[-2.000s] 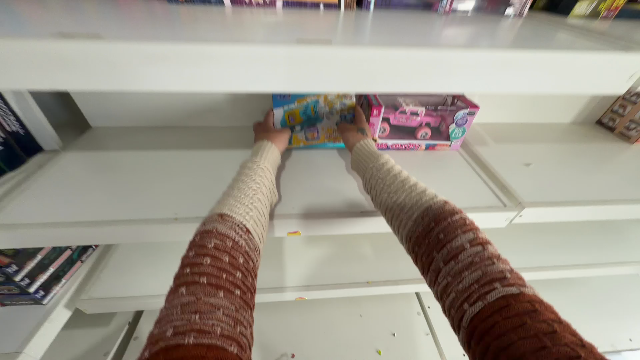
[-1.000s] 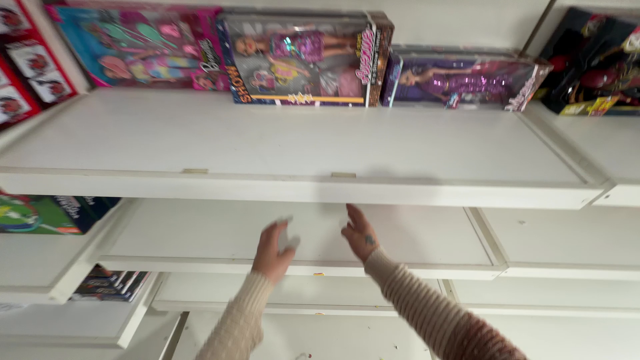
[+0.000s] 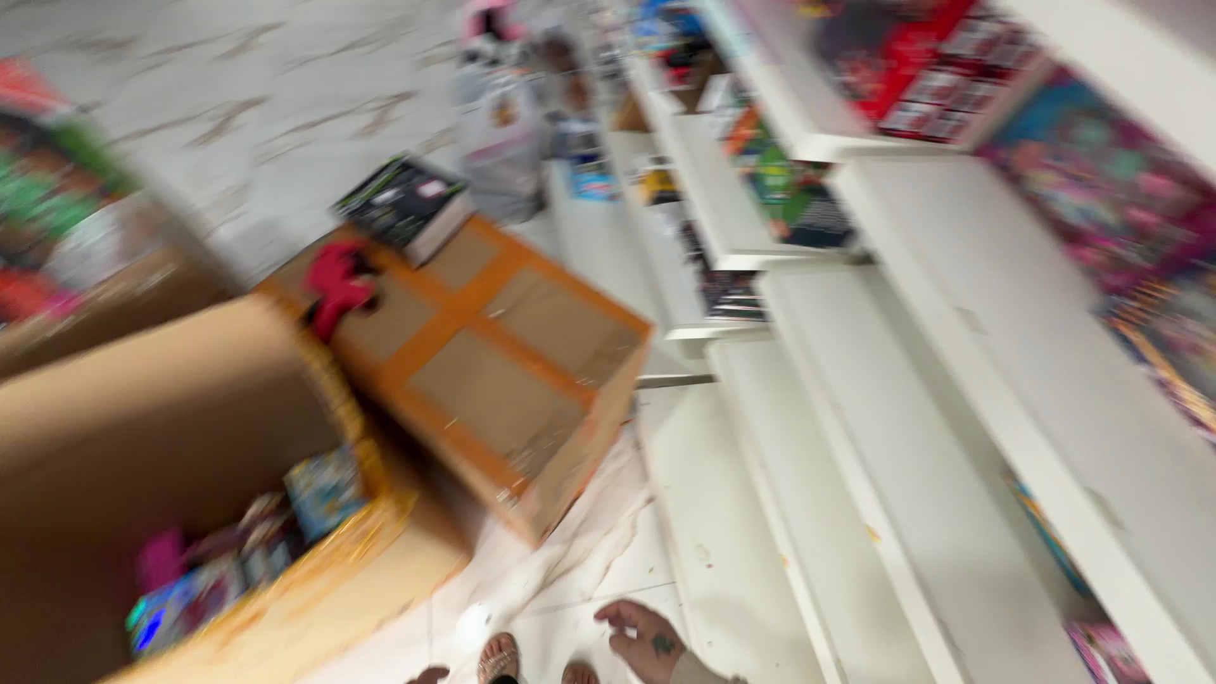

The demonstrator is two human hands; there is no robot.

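My right hand (image 3: 646, 638), with a small tattoo on its back, hangs over the floor at the bottom centre, beside the white shelves (image 3: 788, 513). Nothing is in it and its fingers are partly spread. Of my left hand (image 3: 429, 675) only a small part shows at the bottom edge, left of my feet; its fingers cannot be made out. An open cardboard box (image 3: 171, 380) stands at the left, with several toy packages (image 3: 271, 537) inside. At the right, the blue box (image 3: 1050, 537) and the pink box (image 3: 1102, 651) lie on a shelf.
A taped cardboard box (image 3: 494, 380) bears a black game box (image 3: 404, 204) and a pink-red item (image 3: 342, 285). Another filled carton (image 3: 85, 218) is at upper left. Boxed dolls (image 3: 1107, 180) and a red box (image 3: 936, 71) stand on upper shelves. Plastic bags (image 3: 499, 133) are on the marble-patterned floor (image 3: 285, 76).
My hands touched the blue box beside the pink truck box, then came away from it without it. The view has swung strongly left and down to the cartons and floor.
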